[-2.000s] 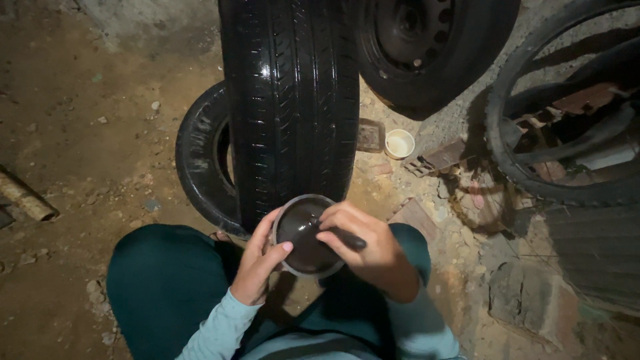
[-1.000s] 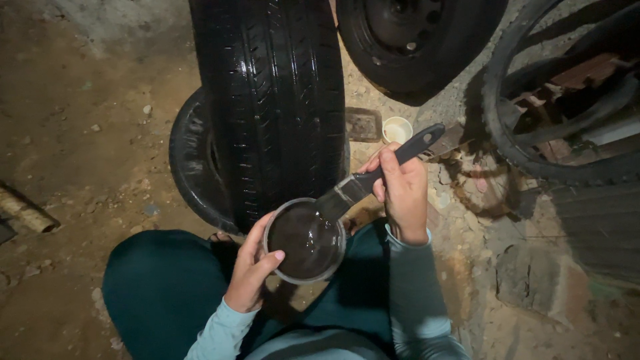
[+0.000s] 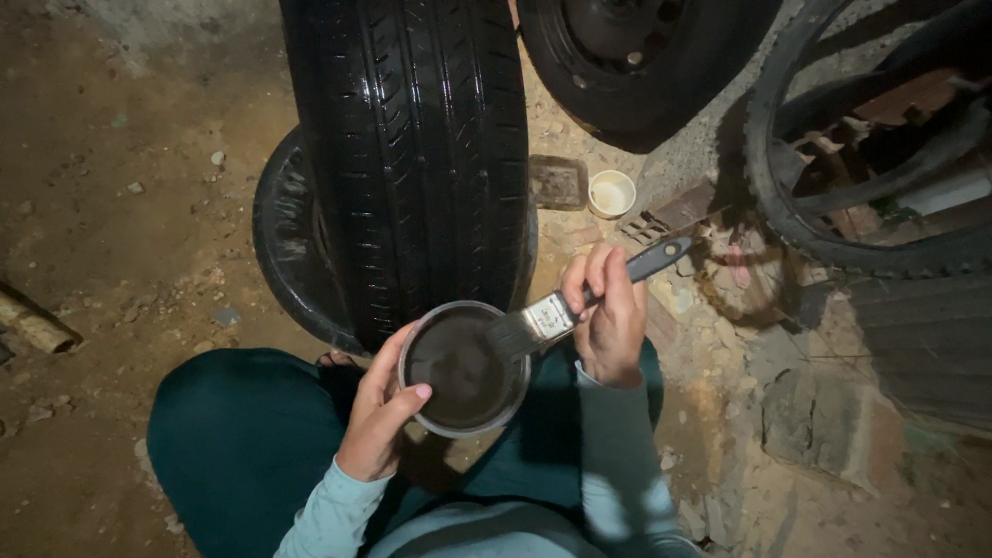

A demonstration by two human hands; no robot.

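My left hand [image 3: 384, 407] grips the rim and side of a round tub of dark liquid [image 3: 457, 372], its thumb over the near left edge. In my right hand [image 3: 608, 318] is a flat paintbrush [image 3: 550, 316] with a dark handle and a metal ferrule. The brush's dark bristles reach over the tub's right rim, at the liquid or just above it; which one I cannot tell. Just beyond the tub stands an upright car tire [image 3: 415, 155] with a wet, shiny black tread. Another tire [image 3: 291, 240] lies flat on the ground beneath and left of it.
A wheel with its tire [image 3: 620, 70] is at the top. A small white cup [image 3: 612, 194] and a brown block [image 3: 559, 182] stand right of the upright tire. Farther right are a bicycle tire [image 3: 763, 178], a hollow brick [image 3: 670, 213] and rubble. A bamboo piece [image 3: 35, 322] lies at left.
Two seconds ago the brush was mostly hidden at my right hand over the tub. Its handle now points up and right, and my right hand has moved right, off the tub.
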